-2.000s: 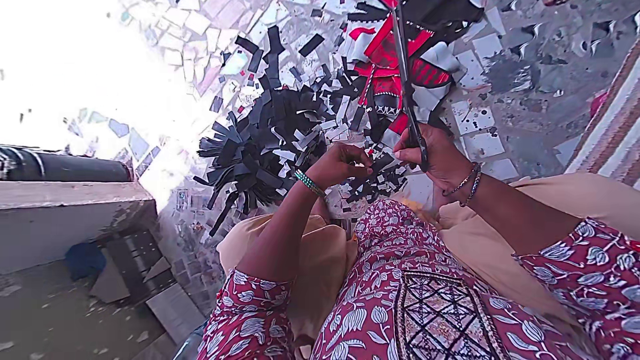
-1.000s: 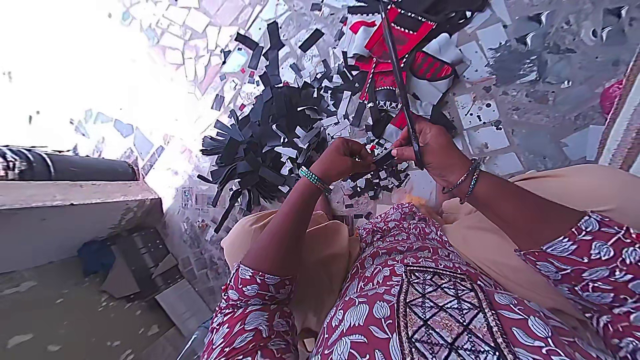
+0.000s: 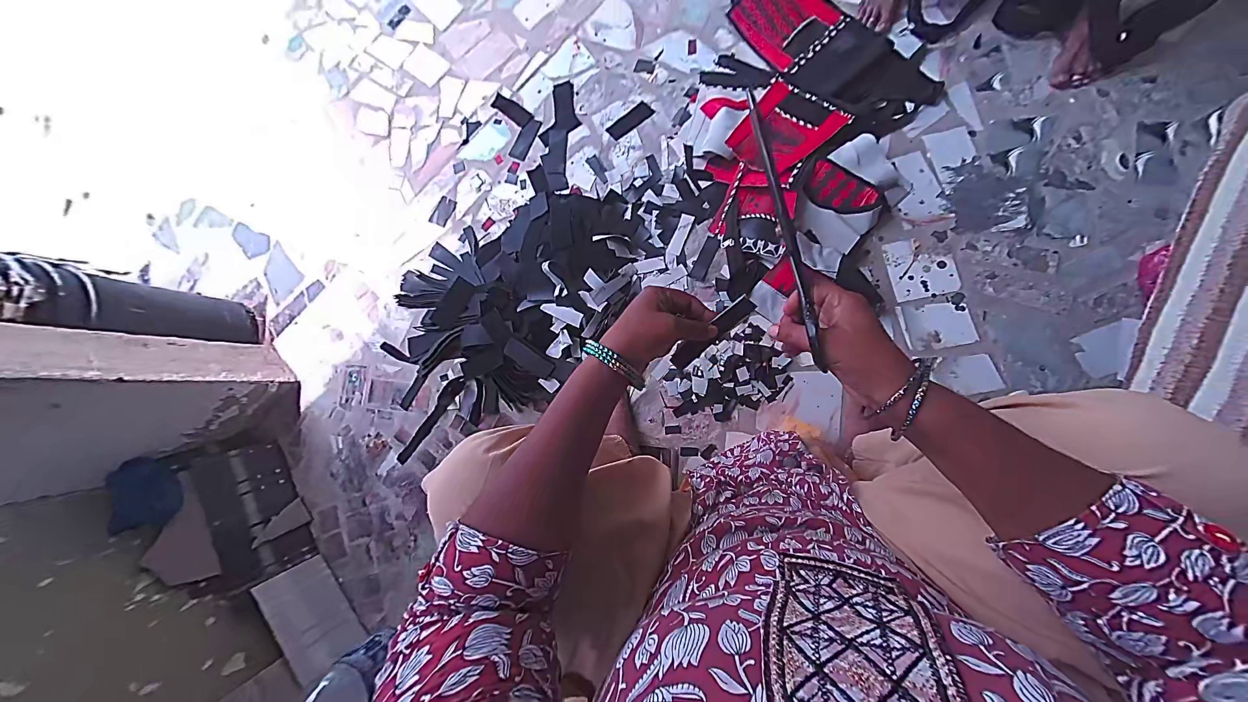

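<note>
My left hand [image 3: 668, 327] pinches a short black strip [image 3: 733, 314], whose free end points toward my right hand [image 3: 838, 327]. In my right hand is a long, thin dark tool [image 3: 777, 195], seen edge-on, with its far end over red and black patterned fabric pieces [image 3: 790, 127]; whether it is a blade or a pair of shears I cannot tell. Left of my hands spreads a heap of black strips [image 3: 546, 263]. Small cut black and white bits [image 3: 726, 375] lie on the floor below the strip.
A mosaic tile floor [image 3: 936, 322] surrounds the heap. At the left is a ledge [image 3: 136, 353] with a dark pipe [image 3: 166, 307] along it. A striped mat [image 3: 1204, 283] lies at the right. Another person's bare foot [image 3: 1077, 54] shows at the top right.
The long tool has swung slightly in my right hand. The black strip between my hands now shows more plainly. My left hand stays close to my right.
</note>
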